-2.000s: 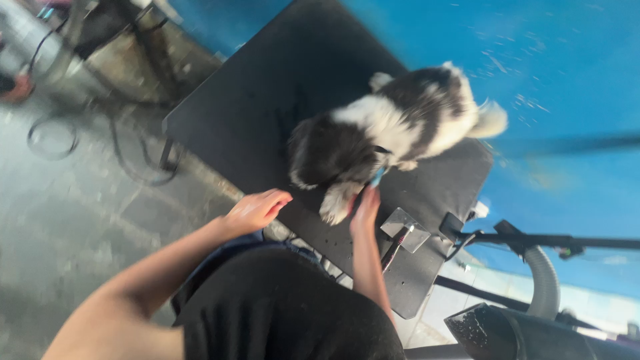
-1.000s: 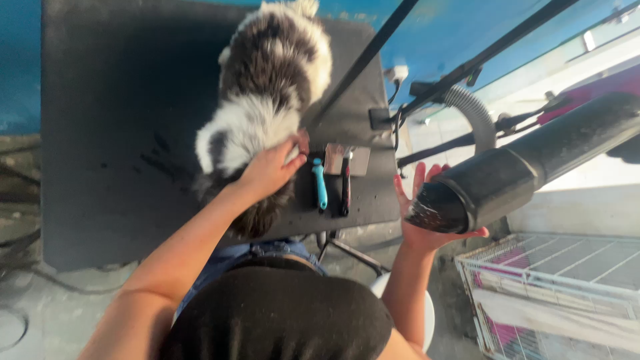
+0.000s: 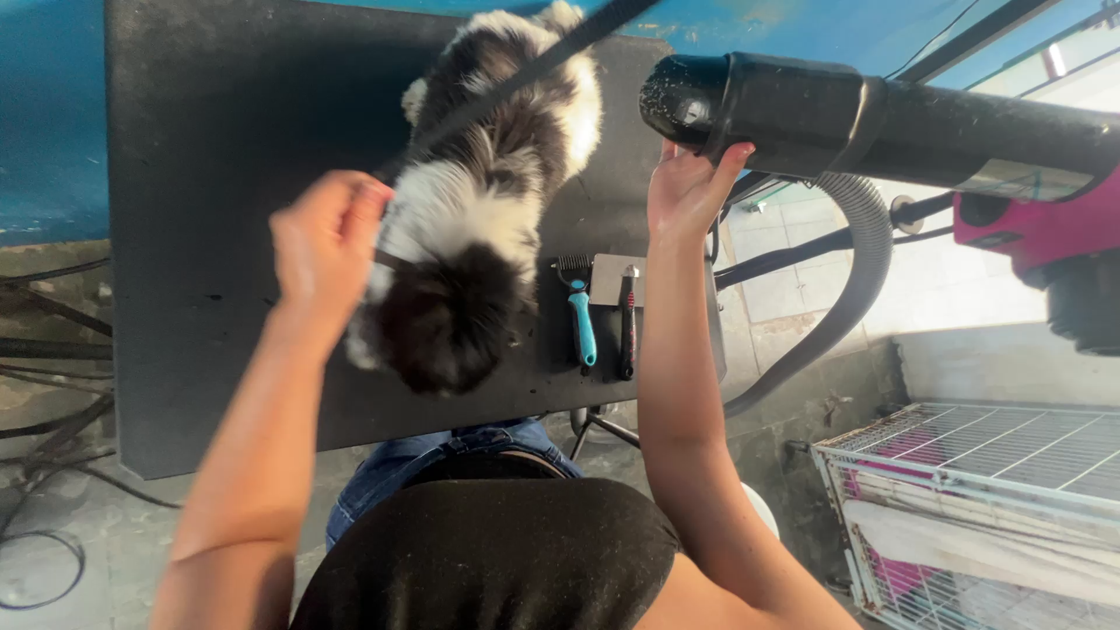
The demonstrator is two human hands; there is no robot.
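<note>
A black-and-white long-haired dog [image 3: 490, 166] is on a black grooming table [image 3: 219, 350], its dark head toward me. Beside its neck, my left hand [image 3: 328, 241] has its fingers pinched at a black strap [image 3: 525, 79] that slants across the dog; a dark band also shows at the neck. My right hand [image 3: 691, 188] grips the black dryer nozzle [image 3: 787, 109] from below, its fingers partly hidden behind it. Right of the dog lie a turquoise-handled undercoat rake [image 3: 582, 324], a black-and-red-handled grooming tool [image 3: 628, 324] and a flat slicker-like plate [image 3: 608, 280].
A grey corrugated hose [image 3: 862, 262] curves down behind my right arm, near black support bars [image 3: 787, 252]. A pink dryer body [image 3: 1024, 223] is at the right. White wire cages [image 3: 1006, 446] stand at lower right. Black cables [image 3: 52, 350] run left of the table.
My left hand has moved left from the dog's neck and now pinches the strap. My right hand has moved up with the dryer nozzle, toward the table's far side.
</note>
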